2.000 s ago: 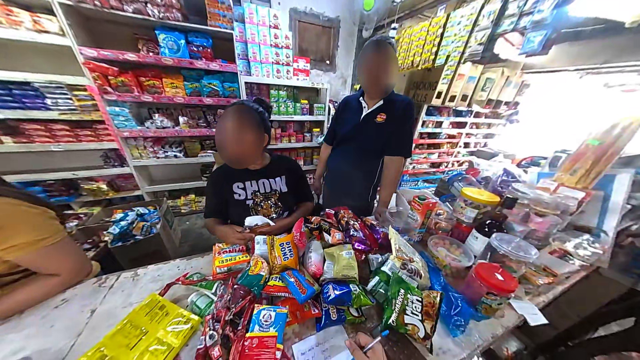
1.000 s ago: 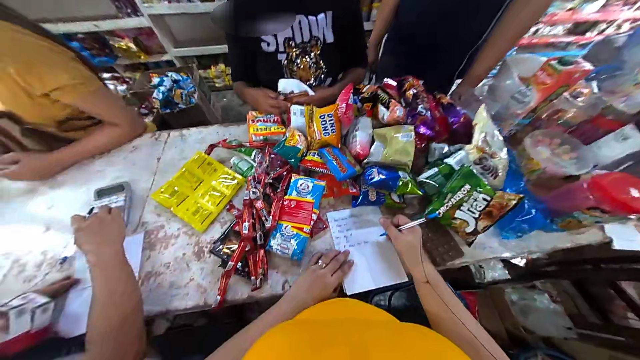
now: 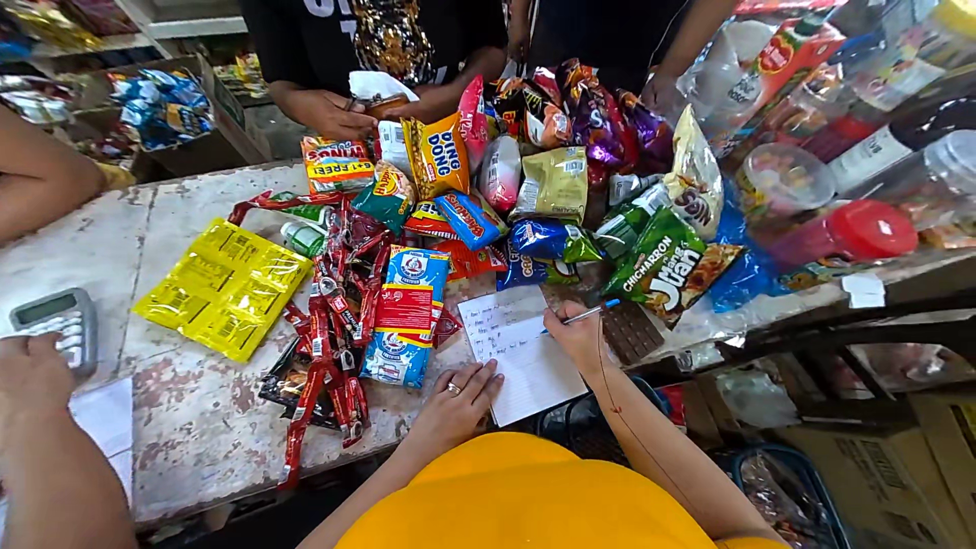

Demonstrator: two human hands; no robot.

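Note:
My right hand (image 3: 577, 334) holds a blue-and-white pen (image 3: 583, 314), its tip on a lined sheet of paper (image 3: 526, 366) with several handwritten lines. My left hand (image 3: 463, 390), a ring on one finger, lies flat with its fingertips at the sheet's lower left edge. Beyond the paper is a heap of packaged snacks, among them a green chicharron bag (image 3: 662, 263) and an orange-yellow snack bag (image 3: 437, 156). Left of the sheet lie blue-and-white milk sachets (image 3: 404, 358) and strips of red sachets (image 3: 328, 335). A yellow sachet sheet (image 3: 223, 290) lies farther left.
At the left, another person's hand touches a calculator (image 3: 57, 324) near a white paper (image 3: 107, 427). Across the worn counter (image 3: 179, 450), a person in black holds a small item with white paper; another stands beside them. Plastic jars, one red-lidded (image 3: 877, 230), stand at the right.
The view has tilted down from the shelves to the counter. Since one second ago, my right hand stays with the pen at the sheet, and my left stays at its lower left edge.

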